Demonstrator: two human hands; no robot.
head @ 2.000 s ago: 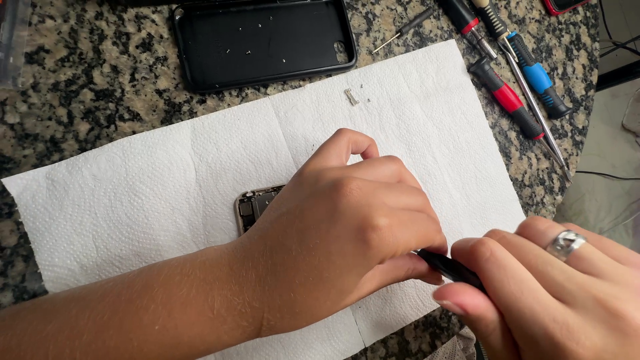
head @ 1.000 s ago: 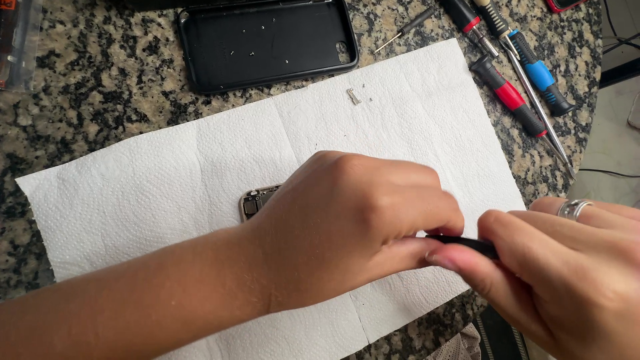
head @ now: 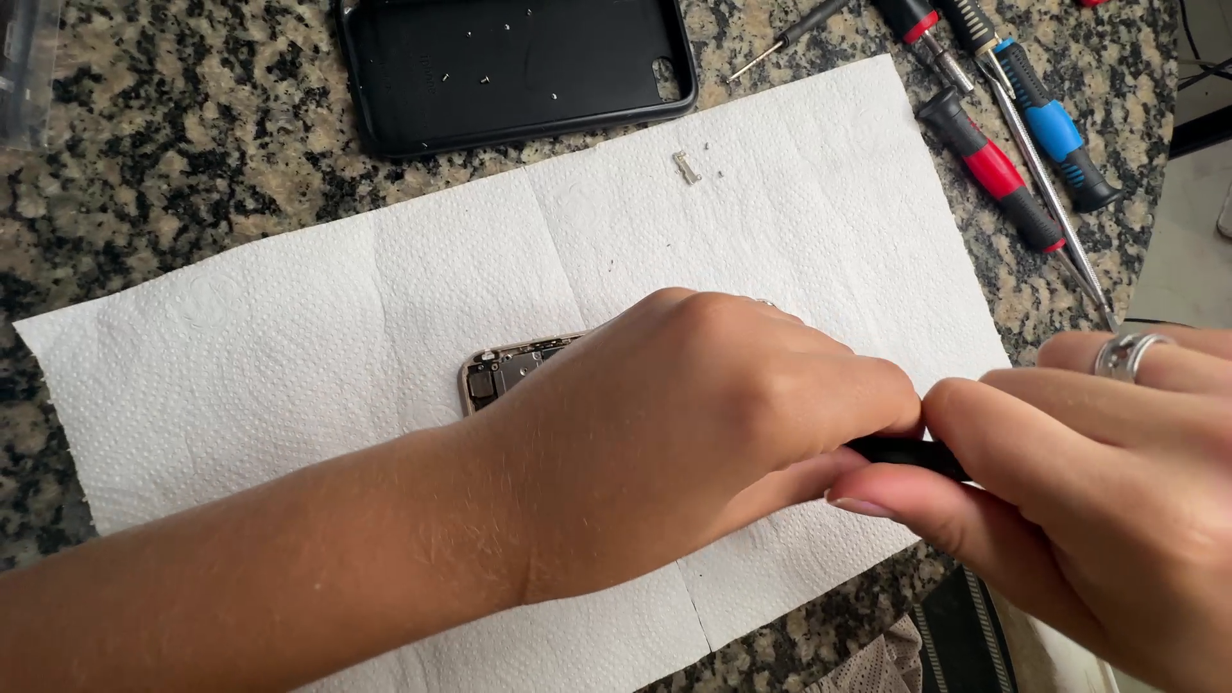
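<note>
An opened smartphone (head: pixel 484 382), its inner parts bare, lies on a white paper towel (head: pixel 289 279). My left hand (head: pixel 703 414) covers most of it, and the fingertips and whatever they touch on the phone are hidden. Between the two hands shows a slim black object (head: pixel 910 452), perhaps a tool handle; both its ends are hidden. My right hand (head: pixel 1078 472), with a silver ring, pinches this object between thumb and index finger. The left thumb and index finger meet its other end. A small metal bracket (head: pixel 686 167) rests on the towel beyond the hands, beside tiny screws (head: pixel 720 174).
A black phone case (head: pixel 520 77) holding several tiny screws lies on the granite top (head: pixel 192 125). At the upper right are a thin screwdriver (head: pixel 789 37), a red-and-black screwdriver (head: pixel 996 173), a blue-and-black one (head: pixel 1059 130) and a metal rod tool (head: pixel 1054 192).
The right hand has turned somewhat on the black object since the earliest frame. Both hands stay together over the towel.
</note>
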